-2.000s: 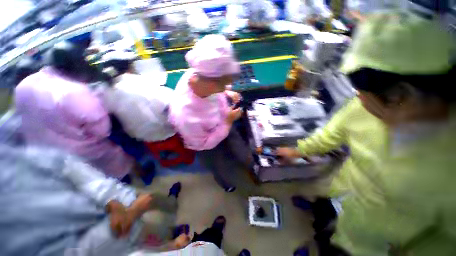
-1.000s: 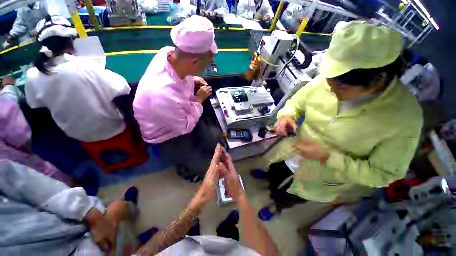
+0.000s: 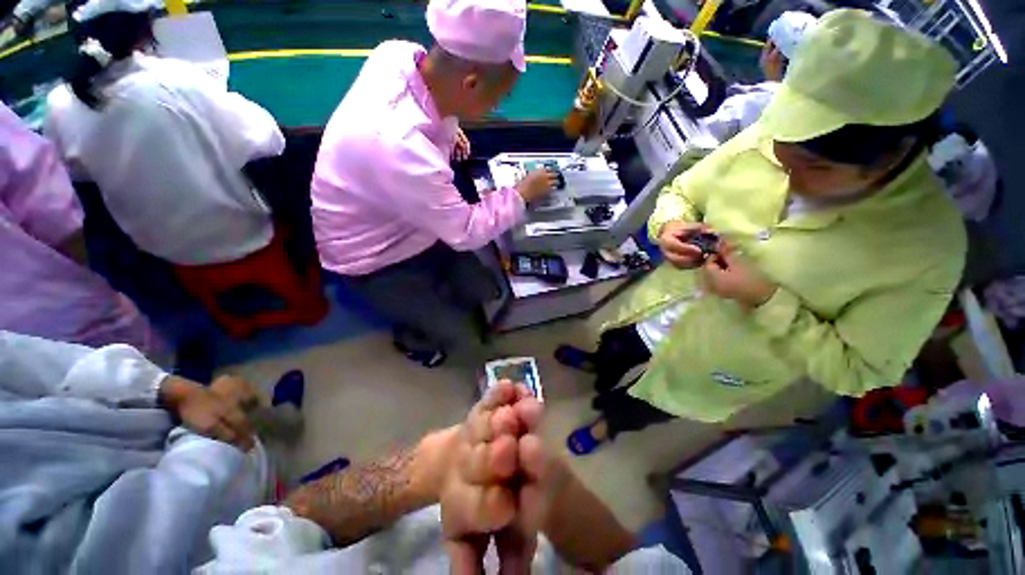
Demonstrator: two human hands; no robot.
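Note:
My left hand [image 3: 478, 477] and my right hand [image 3: 526, 455] are pressed together at the bottom centre, fingers close together. No object shows in them; the space between the palms is hidden. My bare forearms reach in from both sides. Beyond my fingertips a small white-framed tray or box [image 3: 515, 368] lies on the floor, partly covered by my hands. A white bench machine [image 3: 551, 225] stands further off, with a dark handheld device [image 3: 537, 267] at its front.
A person in pink [image 3: 388, 169] sits with a hand on the machine bed. A person in yellow-green [image 3: 821, 258] stands at right, holding a small dark part. A person in pale blue [image 3: 79, 449] is close at left. A red stool [image 3: 253, 286] and equipment [image 3: 888, 511] also show.
My hands, not clearly seen at first, came together pointing away and now show larger and lower. The pink-clad person's hand moved onto the machine bed. The yellow-green-clad person's hands came together around a small part.

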